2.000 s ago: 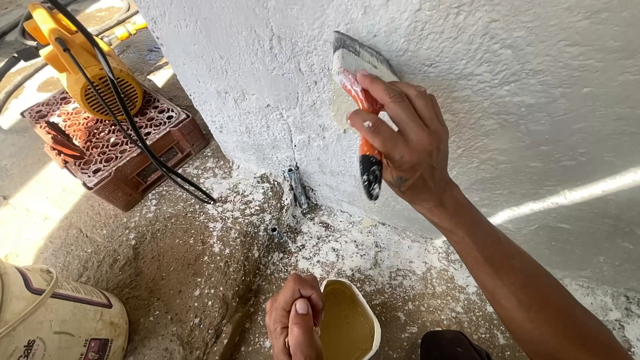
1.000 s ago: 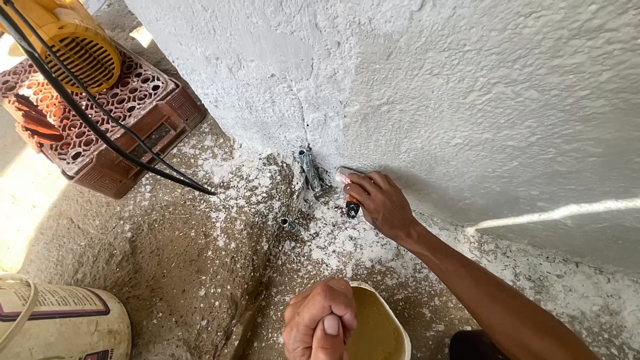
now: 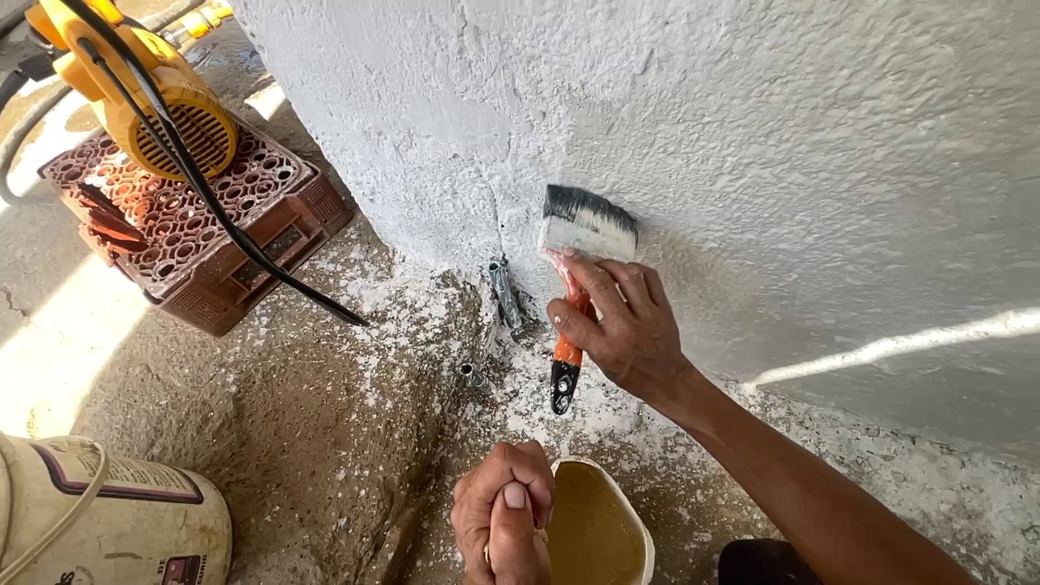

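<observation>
My right hand (image 3: 630, 329) grips a wide paintbrush (image 3: 566, 349) by its orange handle with a black end. The brush's dark-tipped, pale-smeared bristles lie against the rough white and grey wall (image 3: 455, 106), a little above its base. Lower down, my left hand (image 3: 504, 512) is closed on the rim or handle of a pale container (image 3: 642, 520) holding yellowish-brown liquid; the gripped part is hidden by the fingers. Two short grey conduit ends, one at the wall's foot (image 3: 505, 296) and one in the ground (image 3: 474, 376), stick up left of the brush.
A yellow electric motor or pump (image 3: 162, 106) sits on a brown plastic crate (image 3: 236, 292) at the upper left, with black cables (image 3: 244, 240) trailing down. A used white bucket (image 3: 122, 520) stands at the lower left. White flakes cover the uneven ground (image 3: 325, 406).
My right hand with the brush was low by the wall's base one second ago and is now higher, with the bristles up on the wall. My left hand still holds the container.
</observation>
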